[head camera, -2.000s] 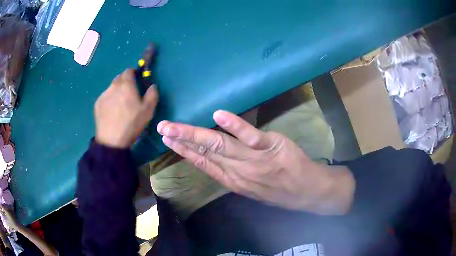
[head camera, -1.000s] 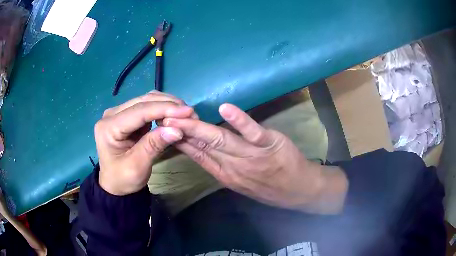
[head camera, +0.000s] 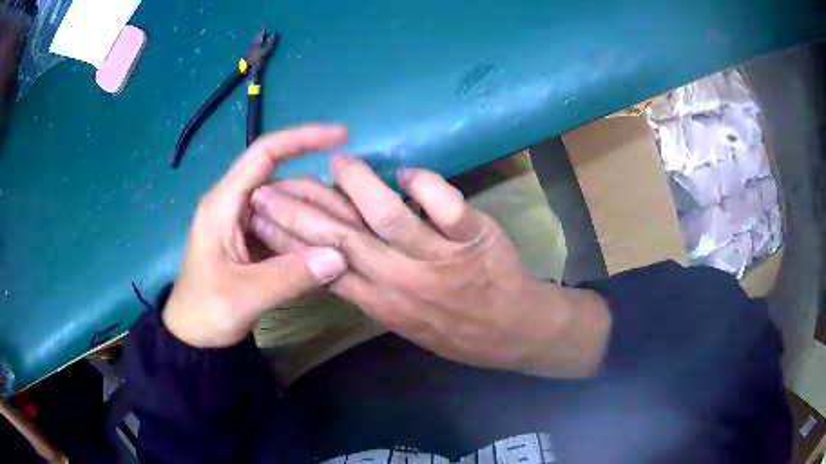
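Note:
My left hand and my right hand meet above the bench's near edge. The fingertips of my right hand lie inside the curve of my left hand, against its palm and thumb. The fingers of both hands are apart, and I see no object in them; the place where they overlap is partly hidden. The diagonal cutters, with black handles and yellow bands, lie open on the green mat beyond my left hand. My left hand covers the end of one handle.
A pink rounded piece lies beside a white sheet and clear plastic at the far left. Dark slivers lie near the left front edge. An open carton with wrapped pale parts stands at right. Part of another person's arm shows lower left.
My left hand has left the cutters and come to my right hand. Since a second ago, its index finger has lifted and my right fingers have moved deeper into it. The view has shifted slightly.

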